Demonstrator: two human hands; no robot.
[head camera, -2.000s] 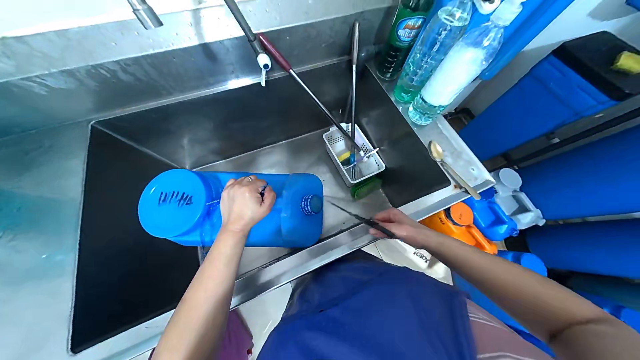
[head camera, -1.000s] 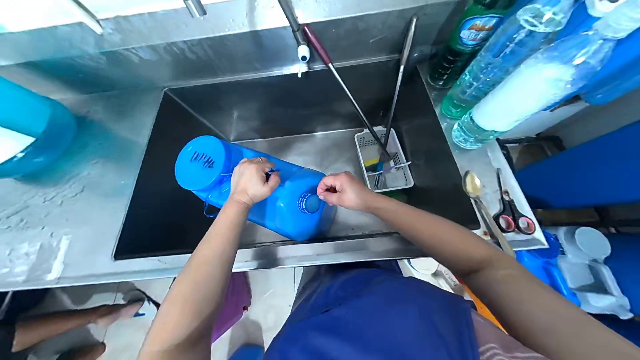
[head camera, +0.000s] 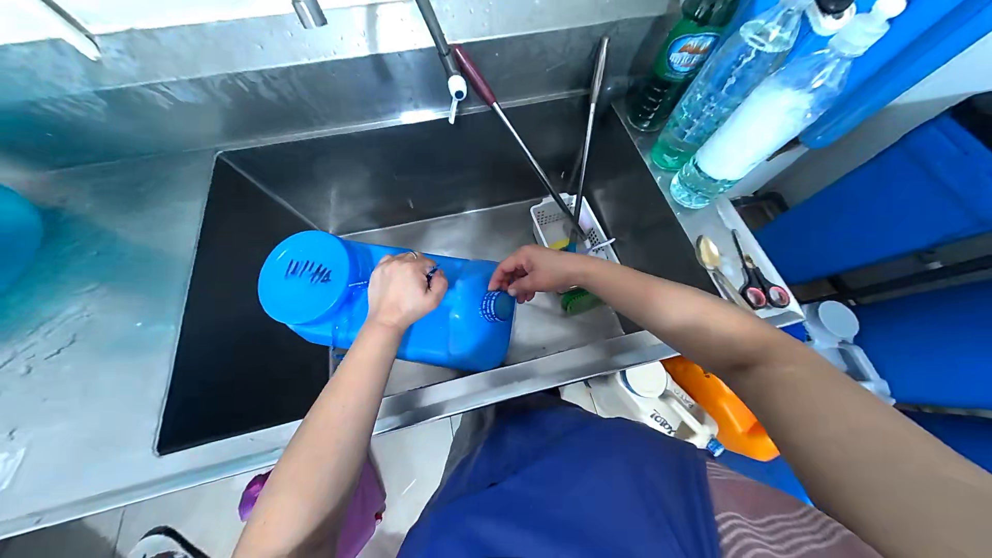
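Observation:
A blue plastic water container (head camera: 465, 333) lies on its side across the steel sink (head camera: 434, 232), its round lid (head camera: 304, 277), marked with strokes of ink, facing up at the left. My left hand (head camera: 404, 291) is closed on the container's handle, which is mostly hidden under the fingers. At the right end is a small blue cap (head camera: 497, 306) with white marks. The bent fingers of my right hand (head camera: 527, 273) touch or nearly touch this cap's upper edge; whether they grip it I cannot tell.
A white plastic basket (head camera: 544, 221) in the sink holds long-handled utensils, beside a green brush (head camera: 580, 301). Bottles (head camera: 748, 132) stand on the right ledge, near a spoon (head camera: 708, 254) and black-handled scissors (head camera: 763, 293) on a white tray. A small tap (head camera: 456, 89) hangs over the sink.
Two seconds ago my right hand held a knife beside the container; one second ago it was at the cap without the knife, and the scissors lay on the tray. My left hand stays on the handle.

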